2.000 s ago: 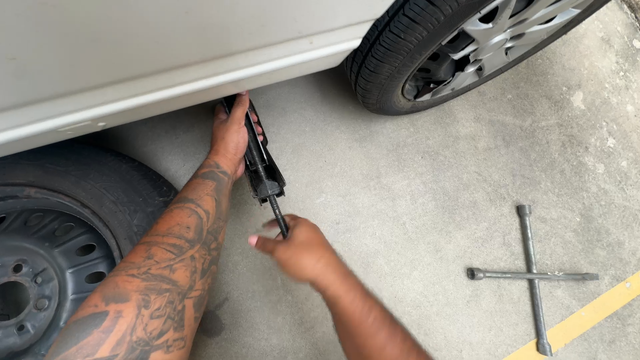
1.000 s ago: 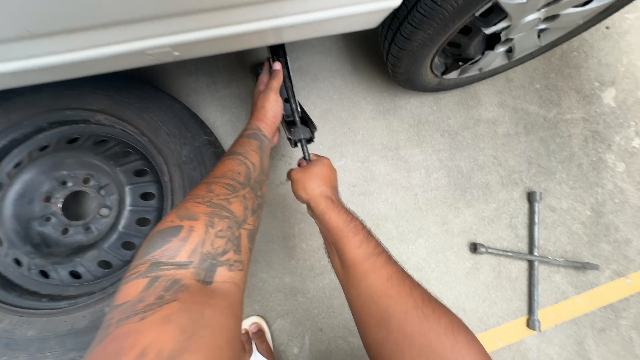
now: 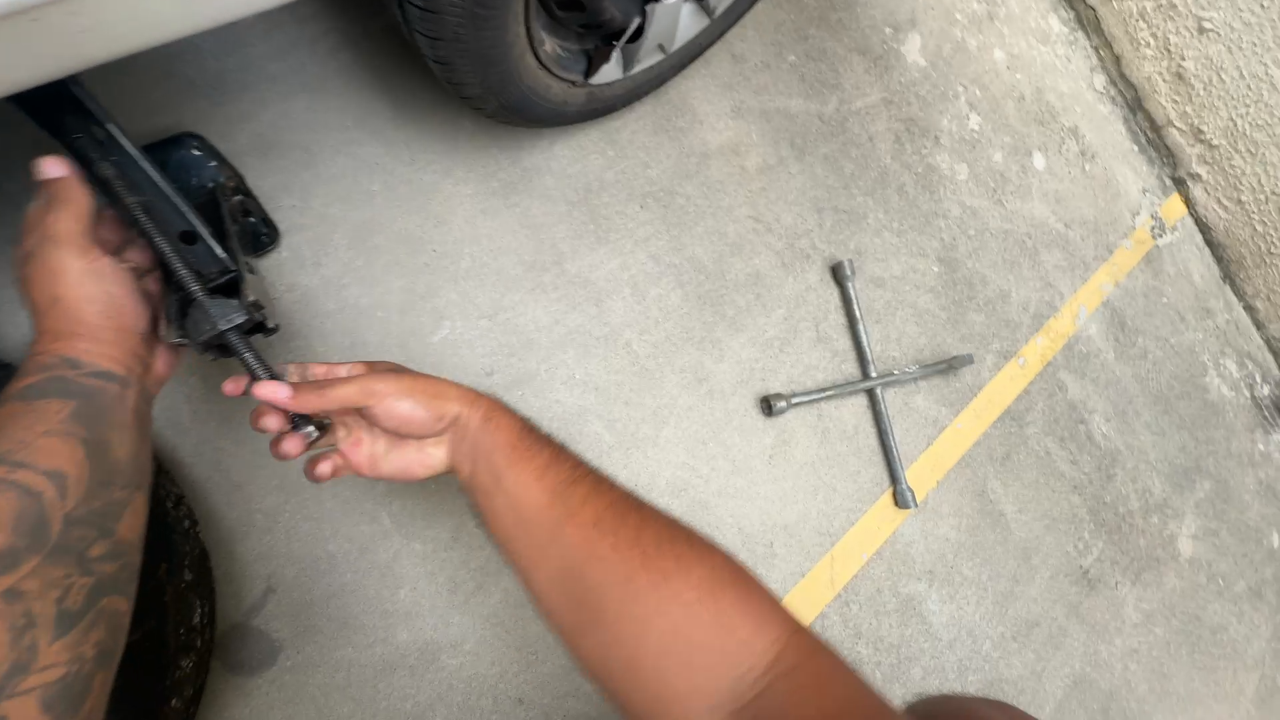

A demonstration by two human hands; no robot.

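A black screw-type car jack lies tilted at the left, its upper end beneath the sill of a light-coloured car. My left hand grips the jack's body from its left side; part of the fingers is hidden behind it. A threaded rod runs along the jack and comes out at its lower end. Around this end of the rod, my right hand holds it between thumb and fingers, the other fingers loosely curled.
A four-way lug wrench lies on the concrete at the right, one end on a yellow painted line. The car's mounted wheel stands at the top. Part of a loose tyre shows at lower left, and a rough wall at upper right.
The view has shifted right and closer to the jack. My right hand's grip on the rod has loosened from a closed fist to thumb and fingers. The lug wrench still lies on the concrete.
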